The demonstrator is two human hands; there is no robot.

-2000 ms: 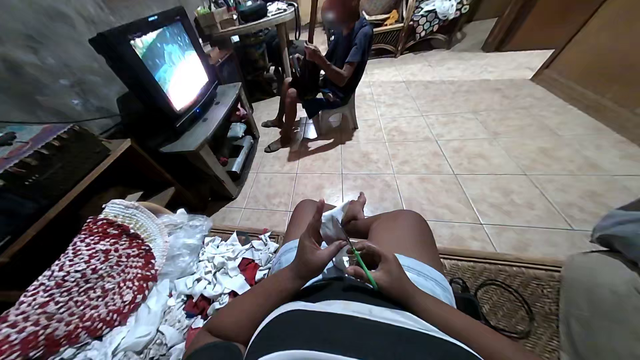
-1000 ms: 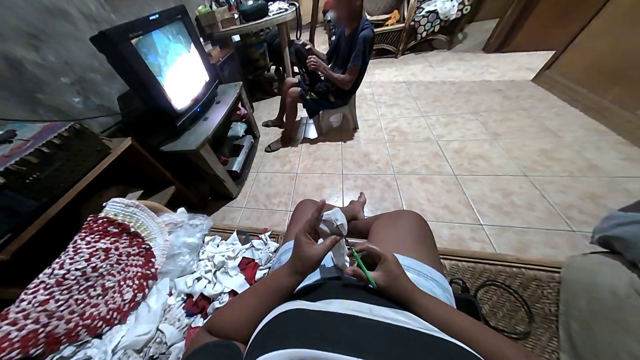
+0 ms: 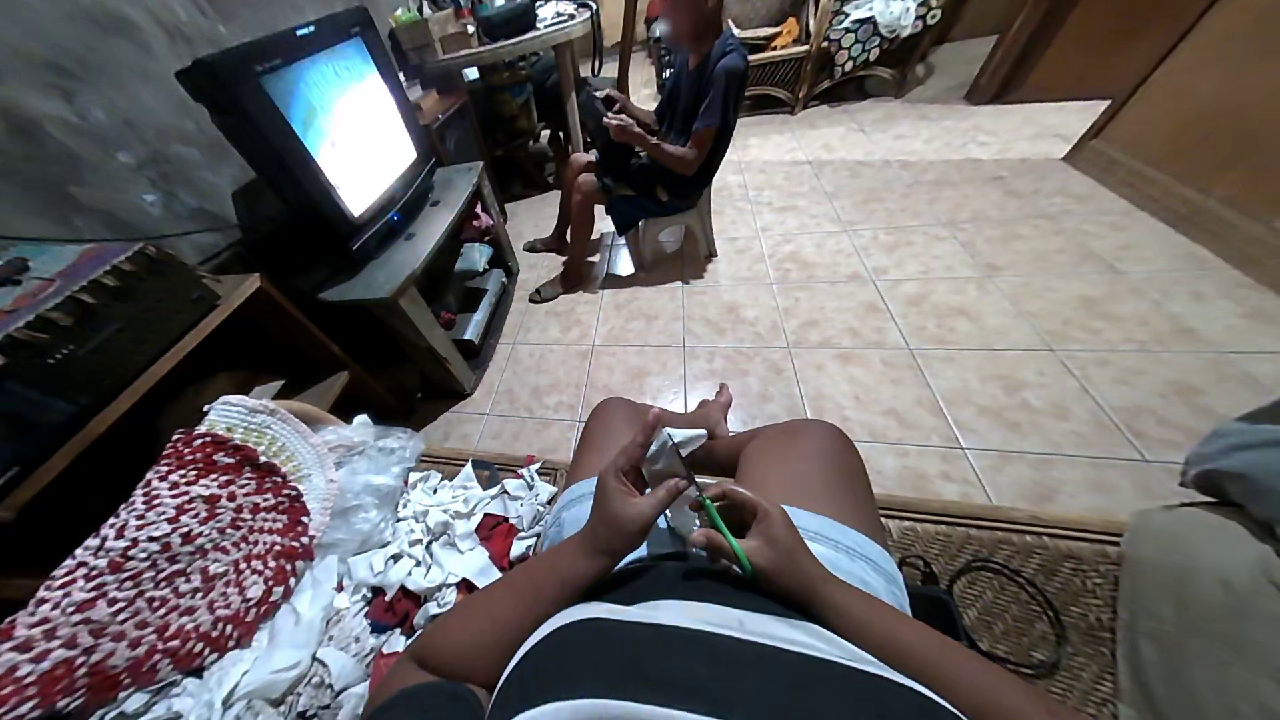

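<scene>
Over my lap, my left hand grips a piece of white cloth between thumb and fingers. My right hand is on green-handled scissors, whose dark blades point up and left against the cloth. More white material hangs between the two hands. To the left lies a heap of cut white and red fabric scraps, with a clear plastic bag behind it. A red and white woven rag mat rests beside the bag at the far left.
I sit on a woven seat with a coiled black cable at the right. A television stands on a low wooden stand. Ahead, a person sits on a plastic stool. A grey-beige cushion is at the right edge.
Both hands stay over the lap with the cloth and scissors, shifting only slightly. The seated person's hands have come down from a raised position in the earliest frame.
</scene>
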